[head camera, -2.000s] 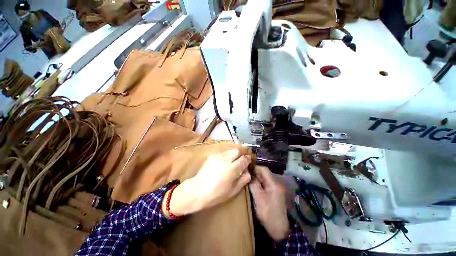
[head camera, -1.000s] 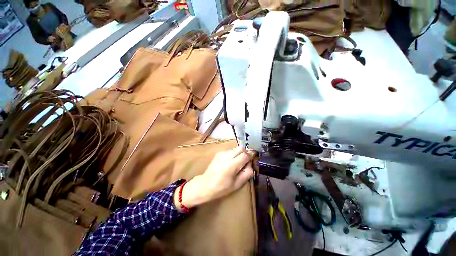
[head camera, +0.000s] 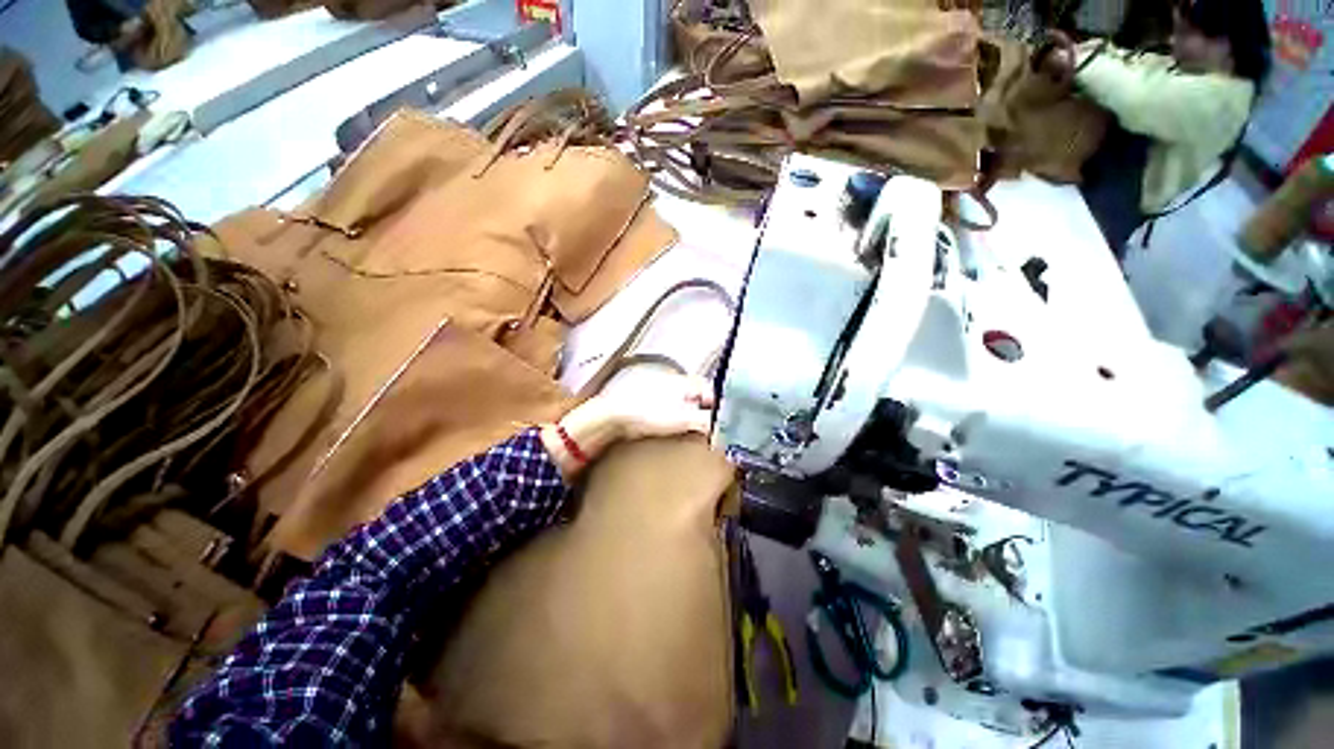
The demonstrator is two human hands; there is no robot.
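A tan-brown bag body [head camera: 600, 600] lies in front of me, its right edge running up to the needle area of the white sewing machine [head camera: 1010, 395]. My left hand [head camera: 651, 405] rests on the top of the bag, just left of the machine head; its fingertips are partly hidden behind the head, so its grip is unclear. The dark cylinder arm [head camera: 778, 509] sits under the head beside the bag edge. My right hand is not clearly visible; a blurred skin-toned patch shows low under my left sleeve.
Yellow-handled nippers [head camera: 765, 656] and teal-handled scissors [head camera: 857, 632] lie right of the bag. More tan bag pieces [head camera: 439, 220] and a heap of brown straps [head camera: 132, 366] lie left. Brown bags [head camera: 878, 88] are stacked behind the machine. A person in pale yellow [head camera: 1185, 125] is at back right.
The view has shifted, showing more behind the machine. My right hand was at the bag edge two seconds ago and has left it. My left hand has moved away from the seam edge, up and left.
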